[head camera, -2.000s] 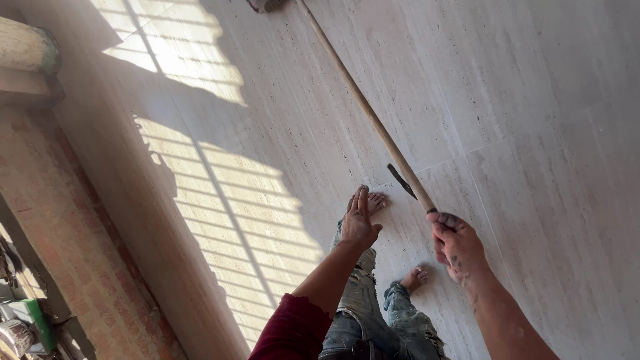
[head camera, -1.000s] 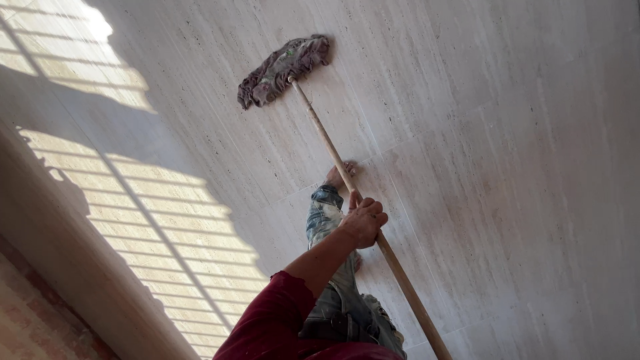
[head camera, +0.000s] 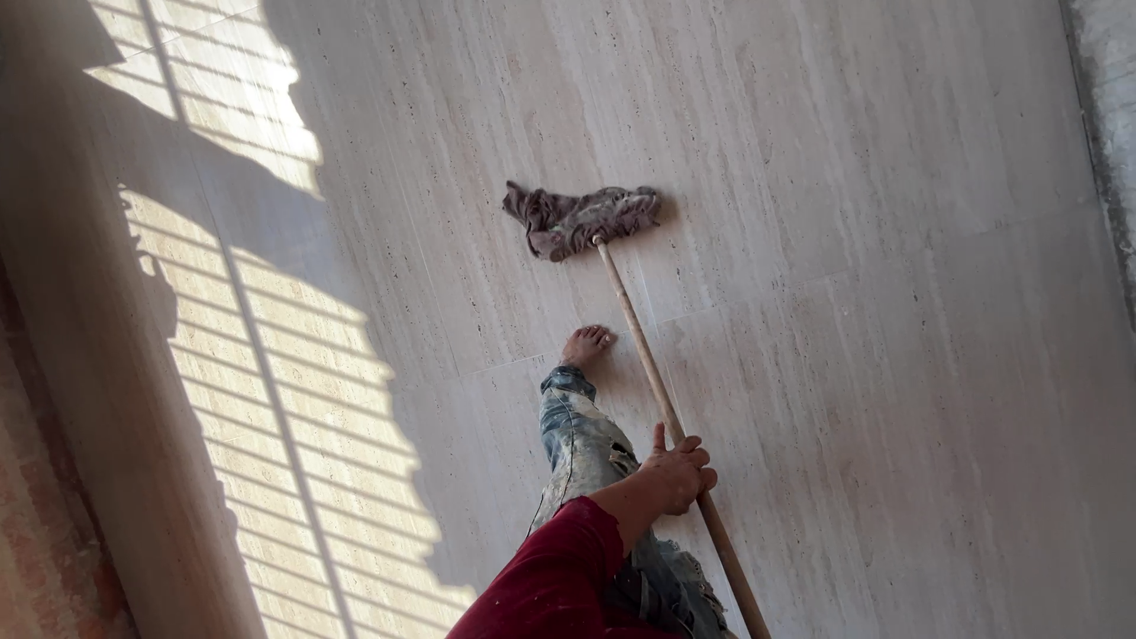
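Note:
A long wooden pole (head camera: 641, 348) runs from the bottom edge up to a bunched, dirty purplish-grey cloth (head camera: 590, 222) at its far end, which lies on the floor tiles. My left hand (head camera: 679, 470), at the end of a dark red sleeve, is wrapped round the pole below its middle. The lower end of the pole leaves the view at the bottom. My right hand is out of view.
Large beige, streaked tiles (head camera: 799, 177) cover the floor. My bare foot (head camera: 587, 346) stands left of the pole. Barred sunlight falls on the left, beside a reddish brick surface (head camera: 53, 532). A rough grey edge (head camera: 1109, 115) borders the tiles at upper right.
Two seconds ago my left hand was open and off the pole, and my right hand held it; now the left grips it. Since one second ago the cloth head has shifted on the floor.

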